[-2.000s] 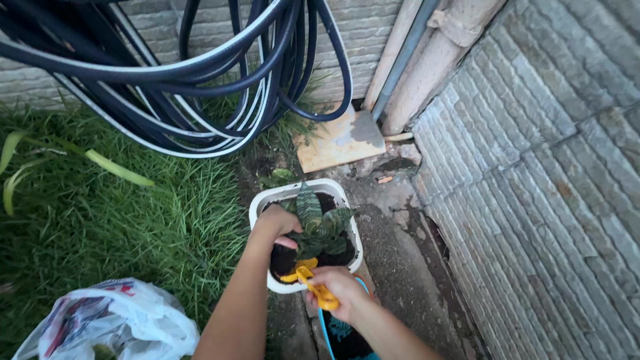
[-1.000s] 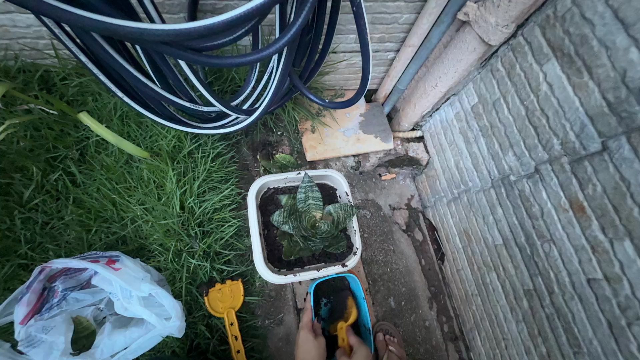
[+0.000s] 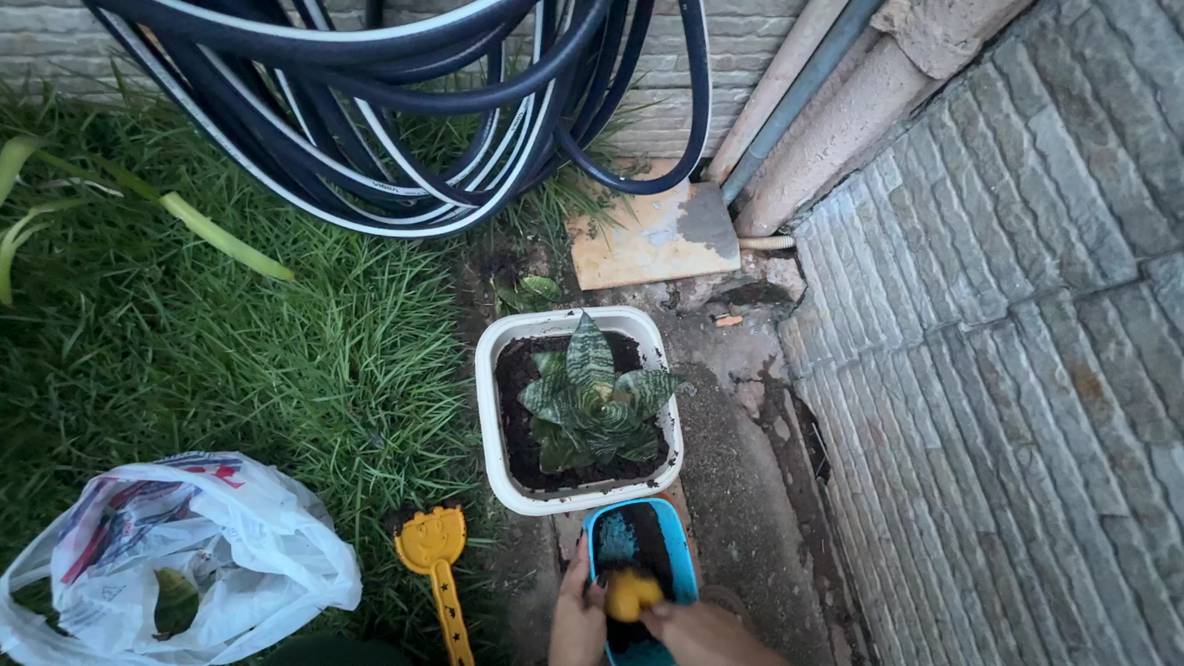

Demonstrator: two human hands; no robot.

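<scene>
My right hand (image 3: 698, 629) grips a yellow plastic toy shovel (image 3: 633, 594), blurred, over the dark soil inside a blue plastic container (image 3: 683, 555). At the container's left side, my left hand (image 3: 580, 610) holds its rim, fingers partly hidden. Just beyond the container stands a white square pot (image 3: 490, 435), with a banded snake plant (image 3: 592, 393) upright in dark soil. Soil crumbs dot the pot's rim. On the grass to the left lies a yellow toy rake (image 3: 435, 555) with stars on its handle.
A white plastic bag (image 3: 222, 555) with a leaf inside rests on the grass (image 3: 305, 370) at lower left. A coiled dark blue hose (image 3: 407, 102) hangs above. Behind the pot lie a tile (image 3: 638, 236) and pipes (image 3: 786, 102). A stone-clad wall (image 3: 999, 370) borders the right.
Two seconds ago both hands were at the white pot, the right with a yellow tool; by one second ago they were at the blue container. The shovel has since shifted within the container.
</scene>
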